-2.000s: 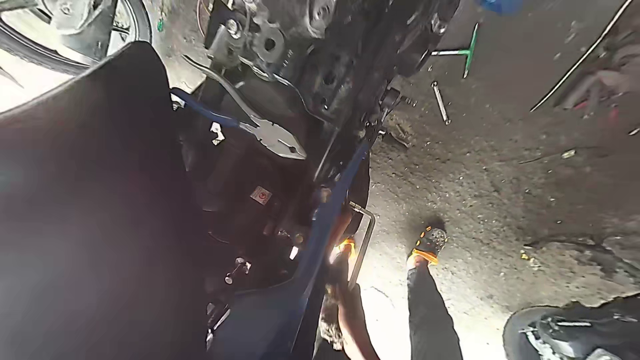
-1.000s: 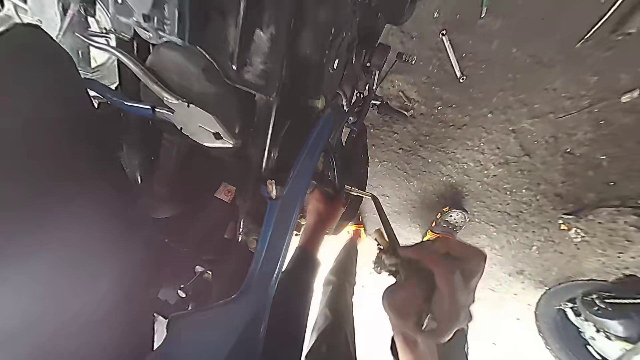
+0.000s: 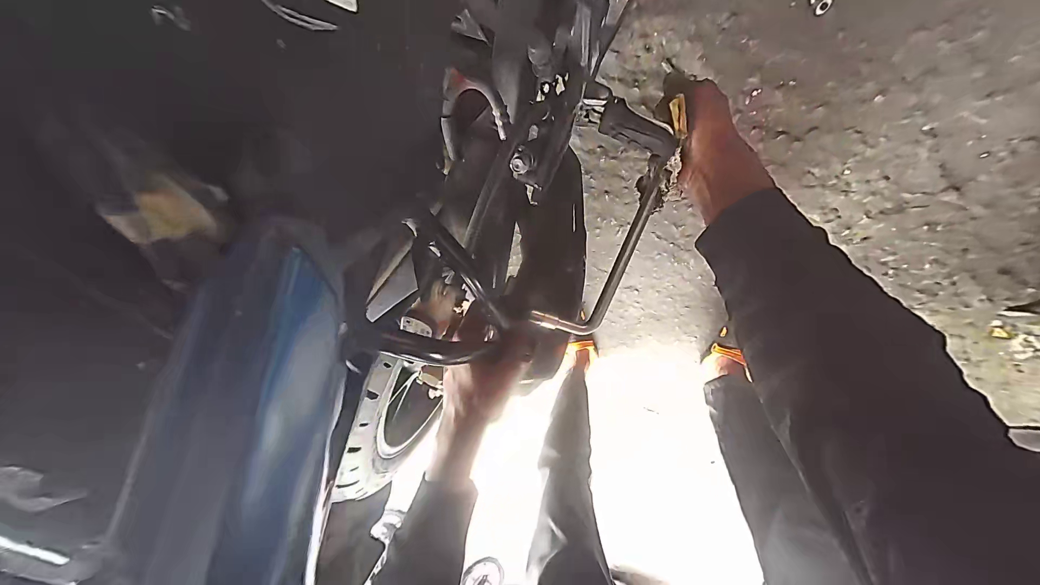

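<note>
An L-shaped metal wrench (image 3: pixel 621 264) runs from beside the motorcycle's dark tubular bracket (image 3: pixel 431 348) up to my right hand (image 3: pixel 711 134), which is closed around its upper end. A rubber-covered footpeg (image 3: pixel 634 126) is close beside that hand, and a yellow piece shows at its fingers. My left hand (image 3: pixel 487 370) reaches up behind the bracket, close to the wrench's short arm. Its fingers are mostly hidden by the bracket and shadow, so its grip cannot be told.
A blurred blue body panel (image 3: pixel 268 406) fills the lower left. Behind the bracket are a black tyre (image 3: pixel 552 236) and a spoked wheel (image 3: pixel 366 455). Rough ground (image 3: pixel 877 162) lies on the right. Two lower legs with orange-trimmed footwear (image 3: pixel 725 355) show below, against strong glare.
The right hand has swung upward and away with the wrench's long arm, now beside the footpeg. The left hand stays behind the frame parts. The view has moved closer and lower; the pliers are out of sight.
</note>
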